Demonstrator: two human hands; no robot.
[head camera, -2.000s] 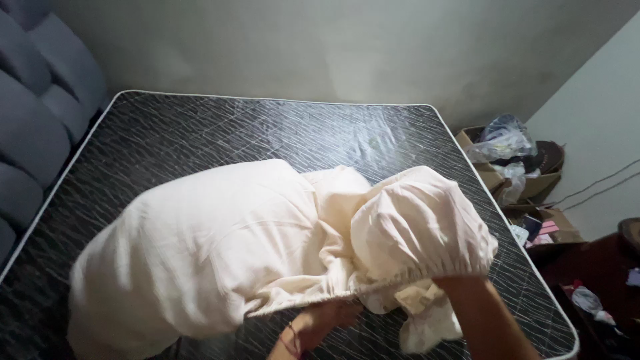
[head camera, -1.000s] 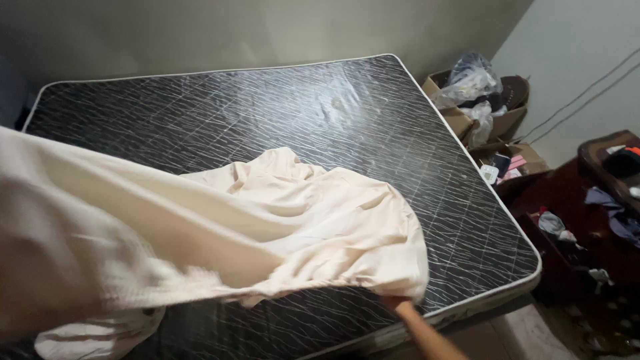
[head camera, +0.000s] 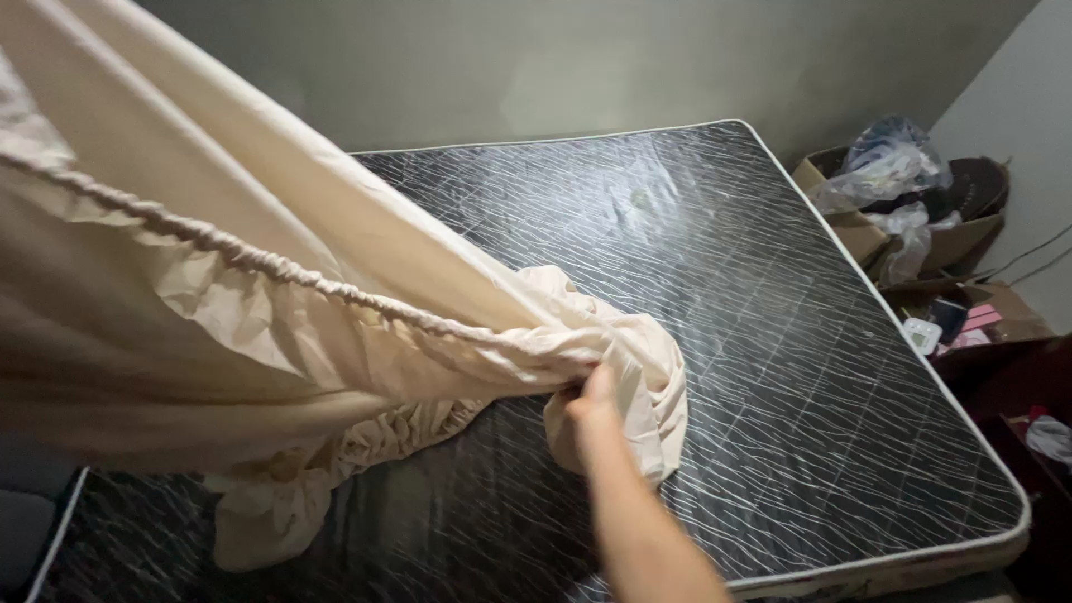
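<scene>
A cream fitted sheet (head camera: 402, 251) with a gathered elastic edge stretches from the upper left down to the middle of the view. My right hand (head camera: 593, 394) is closed on its bunched edge, above a black mattress (head camera: 754, 335) with thin pale lines and white piping. Beyond that hand, a loose bundle of the sheet rests on the mattress, and another gathered part lies at the lower left. The sheet's raised part runs out of view at the left. My left hand is not seen.
Cardboard boxes (head camera: 967, 243) with clear plastic bags (head camera: 896, 159) stand beyond the mattress's right edge. Nearer is a box holding pink items (head camera: 980, 316) and a small white device (head camera: 921, 335). A grey padded headboard (head camera: 29, 511) shows at the lower left. A wall (head camera: 502, 67) borders the far edge.
The sheet, bunched over the mattress two seconds ago, is now pulled taut and raised toward the upper left. My left hand, seen then near its elastic edge, has left the view.
</scene>
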